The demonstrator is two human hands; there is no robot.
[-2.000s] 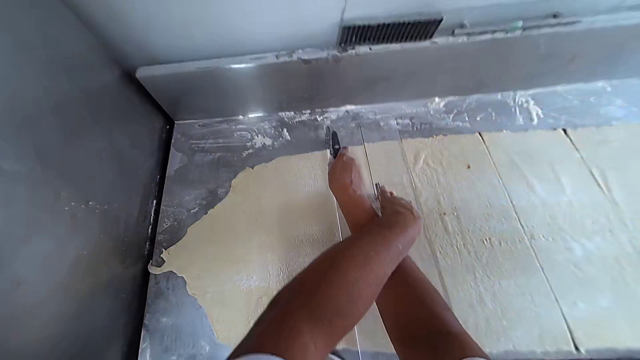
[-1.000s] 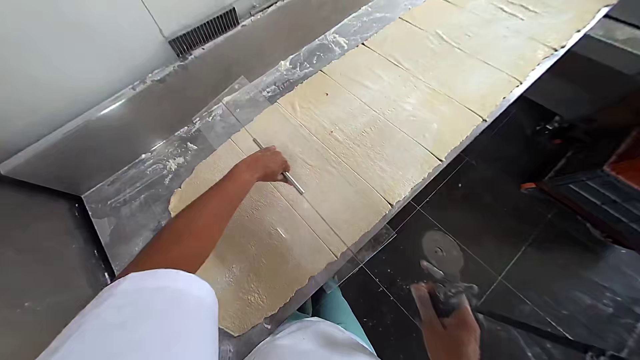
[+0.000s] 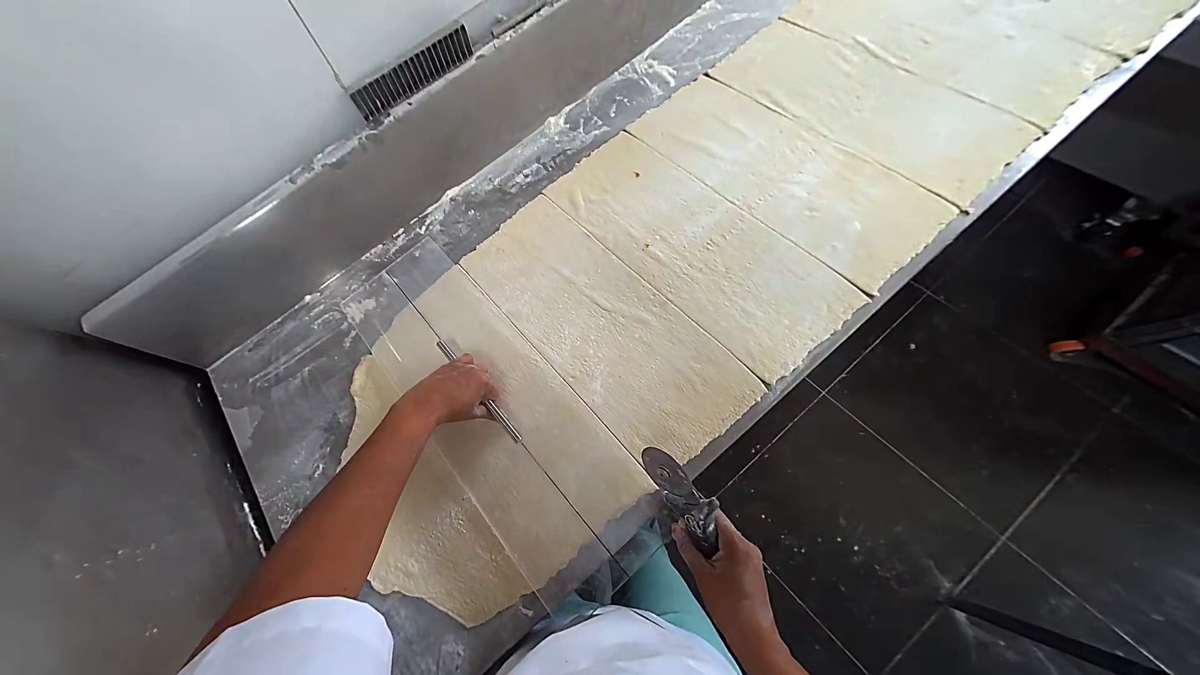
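A long sheet of rolled dough [image 3: 600, 319] lies on the floured metal worktop, with several straight cuts across it. Over its near left part rests a clear plastic template [image 3: 525, 403], which overhangs the front edge. My left hand [image 3: 457, 389] grips the template's metal bar handle [image 3: 504, 422]. In my right hand [image 3: 736, 572] is a rotary cutter with a round blade [image 3: 667, 469] and a dark handle. The blade is at the dough's front edge, beside the template's right side; whether it touches the dough I cannot tell.
A raised metal backsplash [image 3: 375, 197] runs behind the worktop, below a wall with a vent grille [image 3: 412, 73]. A dark panel [image 3: 103, 487] borders the left end. Dark floor tiles [image 3: 900, 487] lie in front, and a metal frame [image 3: 1153, 328] stands at far right.
Two seconds ago my arms were crossed, the cutter at the dough's back edge. They are uncrossed now. Since one second ago the cutter has come from over the floor to the front edge. The view has turned.
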